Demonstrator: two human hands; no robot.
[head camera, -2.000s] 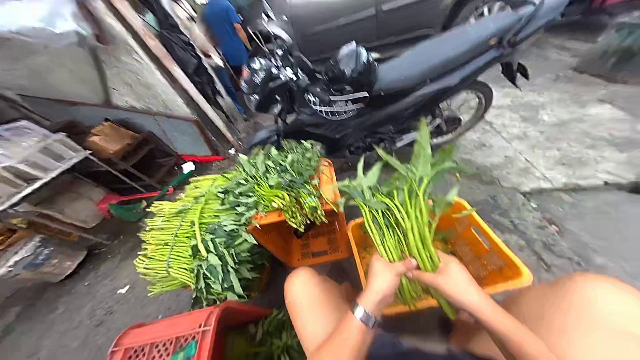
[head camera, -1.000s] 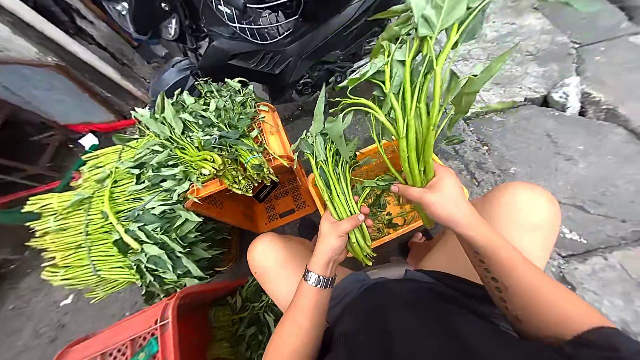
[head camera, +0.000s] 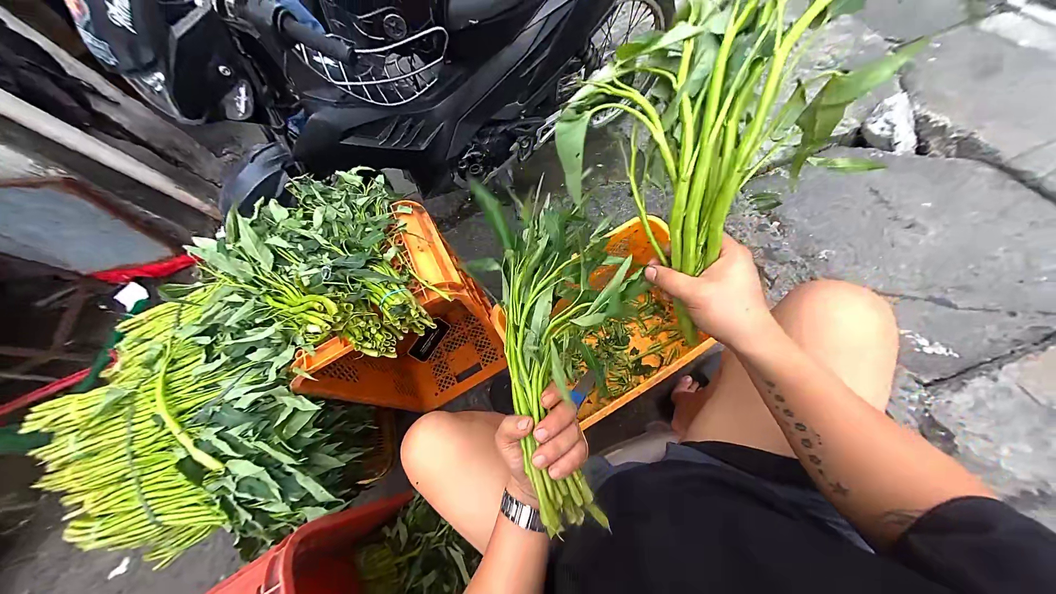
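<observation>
My left hand (head camera: 544, 441) is closed around the lower stems of a smaller bunch of water spinach (head camera: 536, 330), its leaves pointing away from me. In my right hand (head camera: 714, 289) is a bunch with longer, thicker stems (head camera: 709, 165), held upright and higher up. Beneath and between the two bunches stands an orange plastic crate (head camera: 643, 392) with loose leaves and bits of stem on its bottom. Tied bunches of greens (head camera: 330, 272) lie over another orange crate (head camera: 396, 379). A big bundle of long-stemmed greens (head camera: 148, 429) lies at the left.
A red plastic crate (head camera: 305, 549) holding greens stands at the lower left, near my knee. A black motorcycle (head camera: 445, 99) with a wire basket is parked beyond the crates. Cracked stone paving (head camera: 924, 223) extends on the right. Wooden boards (head camera: 99, 140) are at the upper left.
Two seconds ago both hands were together on the greens; now they are apart, each with its own bunch. Since one second ago the left hand's bunch has become more upright. The view has shifted.
</observation>
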